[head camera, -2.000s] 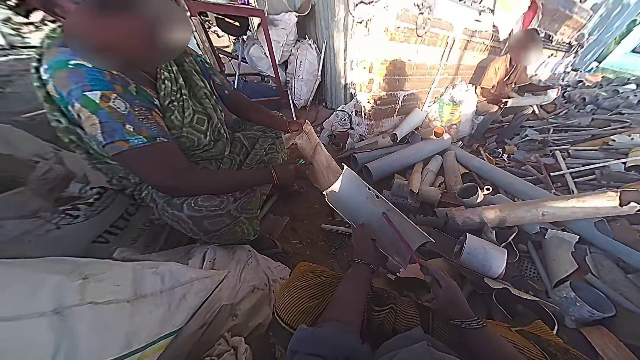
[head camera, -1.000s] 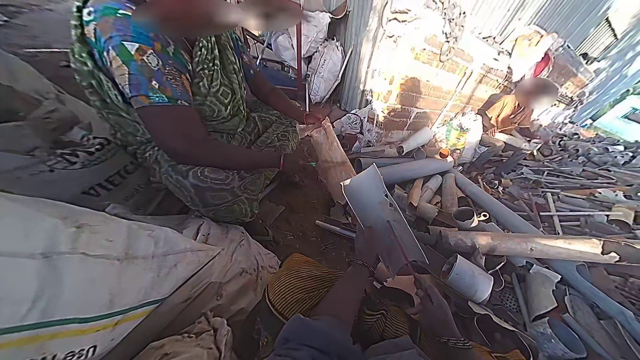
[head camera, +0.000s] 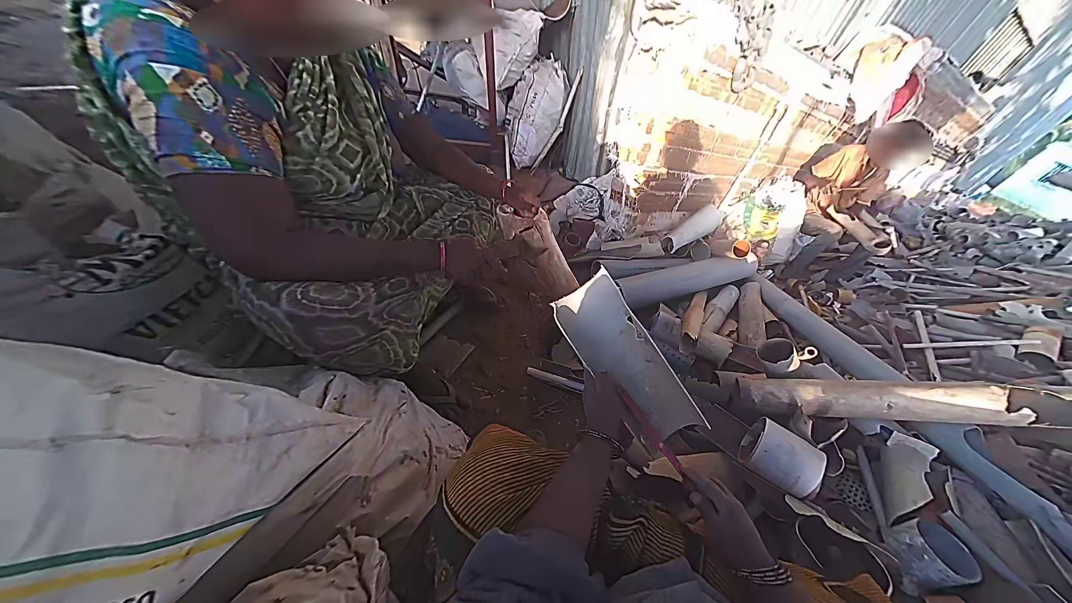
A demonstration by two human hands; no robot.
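My left hand [head camera: 603, 408] grips the near edge of a split grey-white plastic pipe piece [head camera: 632, 347], which slants up and away from me with its hollow side showing. My right hand [head camera: 724, 519] is closed around the near end of a thin reddish tool [head camera: 653, 431]. Its far part lies along the lower left edge of the pipe piece, close to my left hand. What kind of tool it is, I cannot tell. Beyond the pipe piece, a person seated opposite holds a brownish split pipe piece [head camera: 548, 251].
Pipes and broken pieces are heaped at the right, with a long brownish pipe [head camera: 879, 400] and a cut white pipe [head camera: 783, 456] near me. A large white sack [head camera: 142, 452] fills the lower left. Another person [head camera: 846, 180] sits by the brick wall.
The view has shifted somewhat. My hands keep hold of the split pipe piece and the thin reddish tool; the pipe piece no longer overlaps the other person's brownish piece as it did two seconds ago.
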